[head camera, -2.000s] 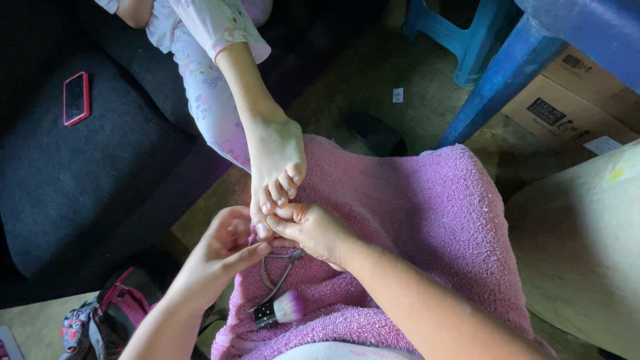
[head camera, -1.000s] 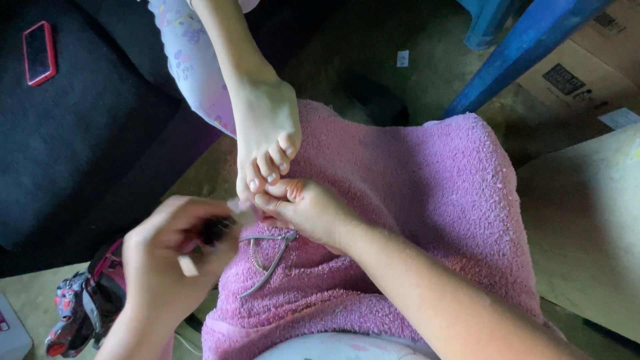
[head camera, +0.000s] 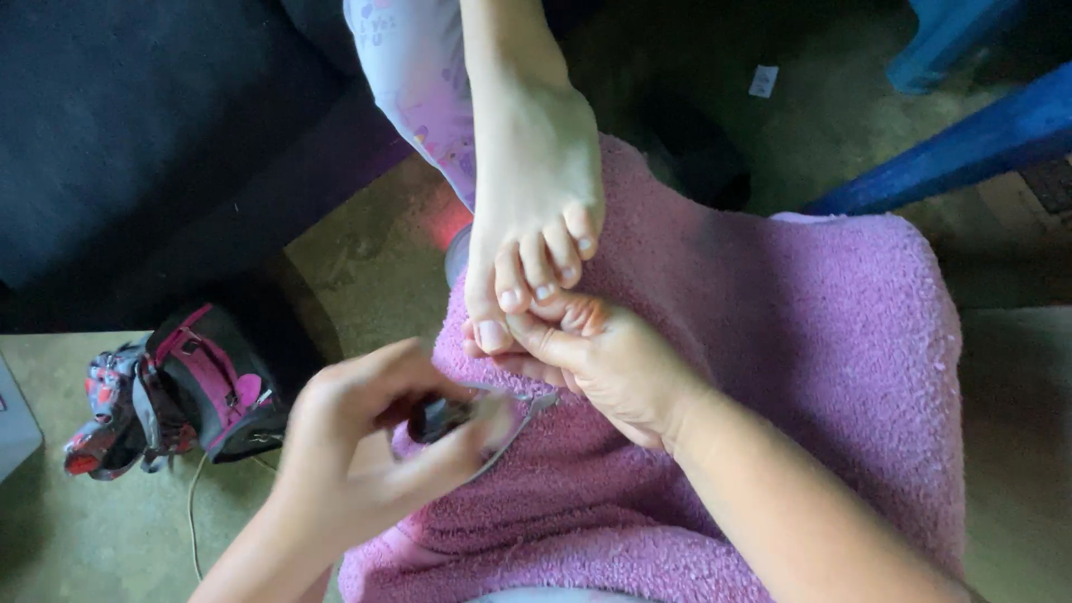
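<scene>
Another person's bare foot (head camera: 536, 176) rests with its toes over a pink terry towel (head camera: 821, 335) on my lap. My right hand (head camera: 599, 356) holds the foot's big toe between thumb and fingers. Just below the toes, my left hand (head camera: 381, 427) is shut on a small brush with a dark handle (head camera: 440, 416); motion blurs the fingers, and the bristles are mostly hidden. Partly behind that hand, metal nippers (head camera: 536, 408) lie on the towel.
A black and pink bag (head camera: 222, 377) stands on the floor at the left, below a dark sofa (head camera: 151, 159). Blue plastic furniture legs (head camera: 946, 142) are at the upper right. A small piece of paper (head camera: 763, 81) lies on the floor.
The brush, lying on the towel two seconds ago, is now in my left hand, which has left the toes. My right hand stays at the big toe. The view has moved closer.
</scene>
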